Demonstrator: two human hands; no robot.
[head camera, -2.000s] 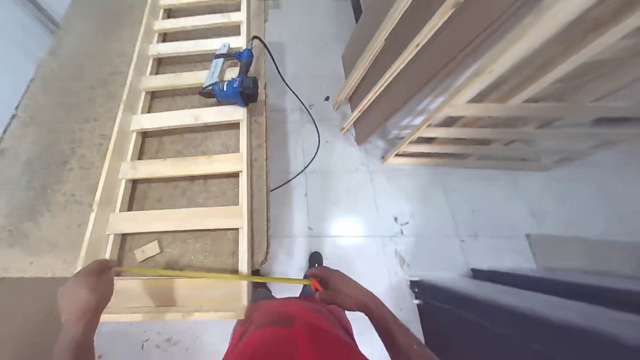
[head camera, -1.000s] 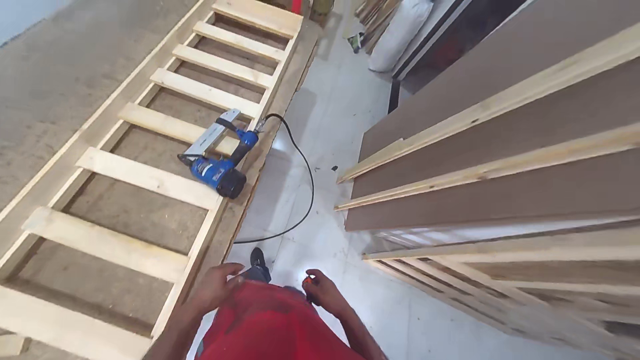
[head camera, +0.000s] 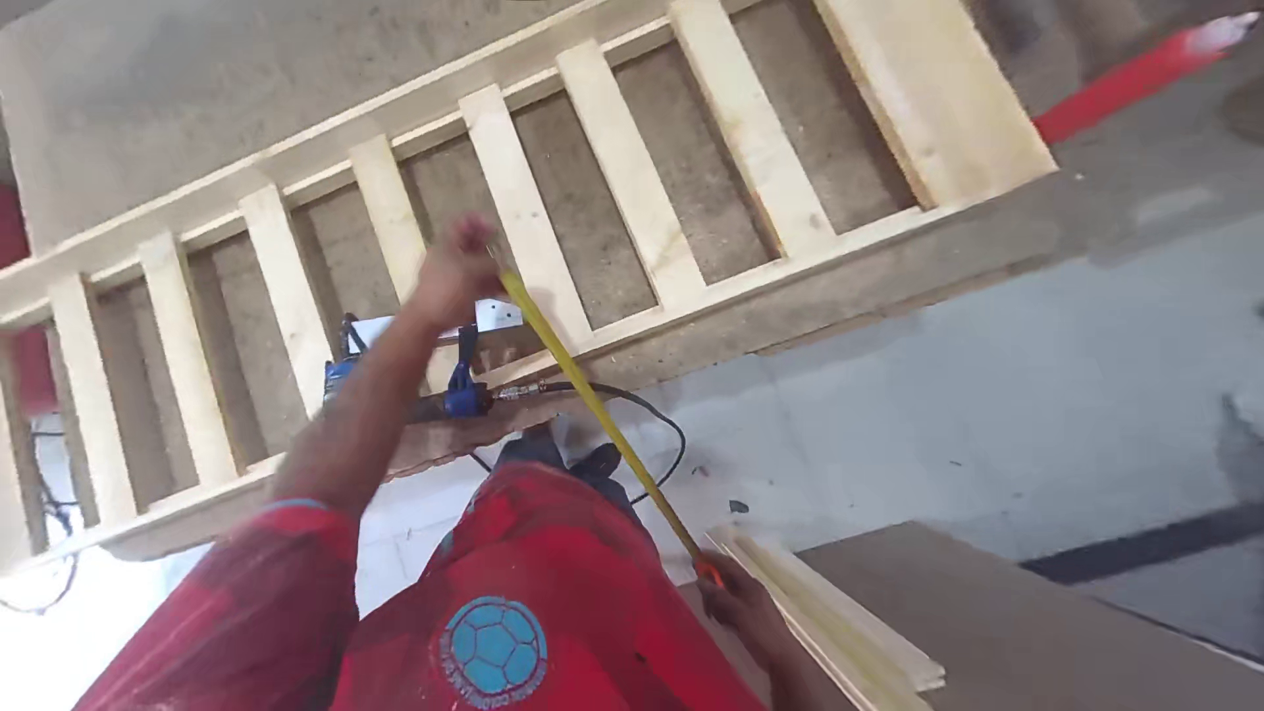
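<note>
A yellow tape measure blade (head camera: 592, 400) runs slantwise between my two hands. Near the middle of the wooden slatted frame (head camera: 523, 212), my left hand (head camera: 459, 272) pinches the blade's far end. My right hand (head camera: 736, 597) is closed around the tape's orange case, low and right of centre. Partly behind my left forearm, a blue and black pneumatic nailer (head camera: 464, 395) rests on the frame's near edge, its air hose fitting pointing right. Several pale slats cross the frame, with a wider board (head camera: 938, 99) at its right end.
A brown-topped workbench (head camera: 839, 281) carries the frame. The black air hose (head camera: 676, 434) loops down toward the pale tiled floor (head camera: 987, 375). Wood strips (head camera: 829, 622) and a brown panel (head camera: 948, 592) stand at the lower right. Beyond the frame lies a red object (head camera: 1116, 89).
The tape blade is stretched out between my hands; one second ago no blade showed. My left hand has moved out over the frame. The view has turned strongly.
</note>
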